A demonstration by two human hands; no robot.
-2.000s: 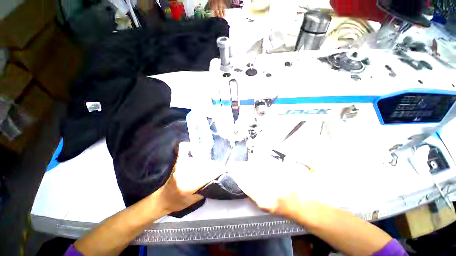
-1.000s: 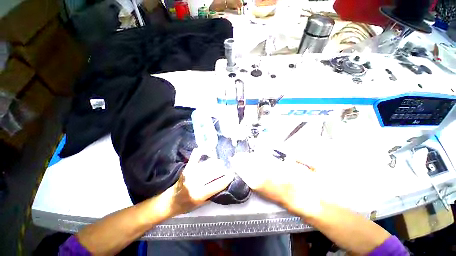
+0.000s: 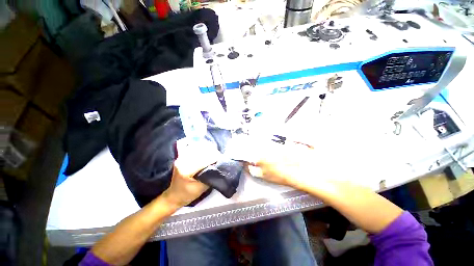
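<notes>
A black garment (image 3: 148, 150) lies bunched on the white table left of the needle, with a dark grey folded part (image 3: 226, 176) between my hands. My left hand (image 3: 193, 169) holds the garment just below the needle area; its fingers are washed out by glare. My right hand (image 3: 262, 165) pinches the right edge of the folded part. The white sewing machine (image 3: 332, 111) with a blue stripe and "JACK" lettering stands over the cloth. The needle and presser foot are hidden by glare and my fingers.
More black garments (image 3: 96, 127) with a white label lie at left. Snips (image 3: 279, 139) and a thin dark tool (image 3: 297, 109) lie to the right. A ruler strip (image 3: 223, 215) follows the front edge. A control panel (image 3: 410, 67), metal flask (image 3: 298, 11) and cardboard boxes (image 3: 39, 78) also show.
The view has turned and shifted, so the machine appears tilted and higher. The folded part between my hands now shows more of its dark face, pointing down right. Both hands still hold the cloth.
</notes>
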